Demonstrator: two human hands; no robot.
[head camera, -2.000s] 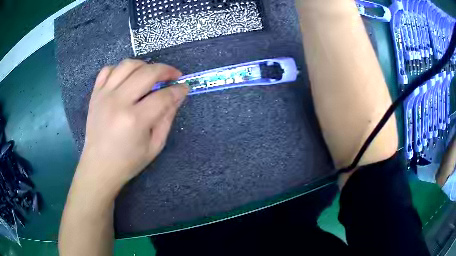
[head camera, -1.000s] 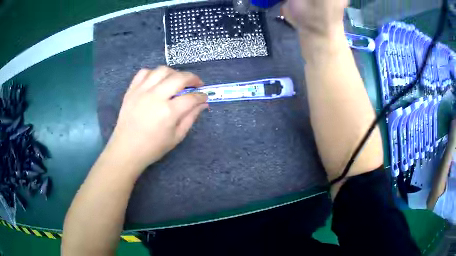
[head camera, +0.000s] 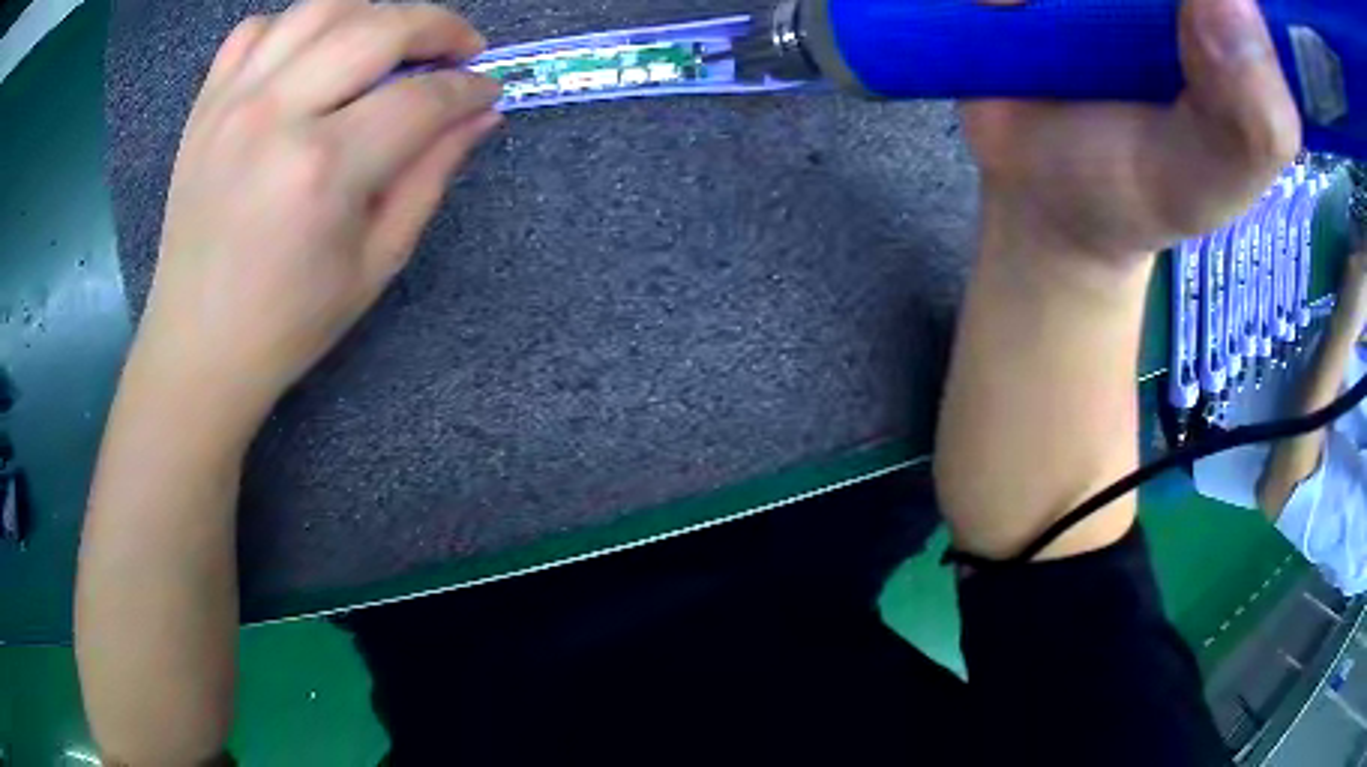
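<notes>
My left hand pinches the left end of a slim lavender housing half, which lies open side up near the top of the view. A green circuit board with white parts sits inside it. My right hand grips a thick bright blue electric screwdriver, held roughly level. Its metal nose is over the housing's right end and hides that end. The bit and any screw at its tip cannot be made out.
The dark grey mat lies under the work. A black cord runs across my right forearm to the right. Lavender units lie in a row at the right. Another person's arm shows at the far right. A few black parts lie at the left edge.
My right hand has come down from the top with the blue screwdriver, now at the housing's right end. The screw tray has left the view. My left hand still holds the housing.
</notes>
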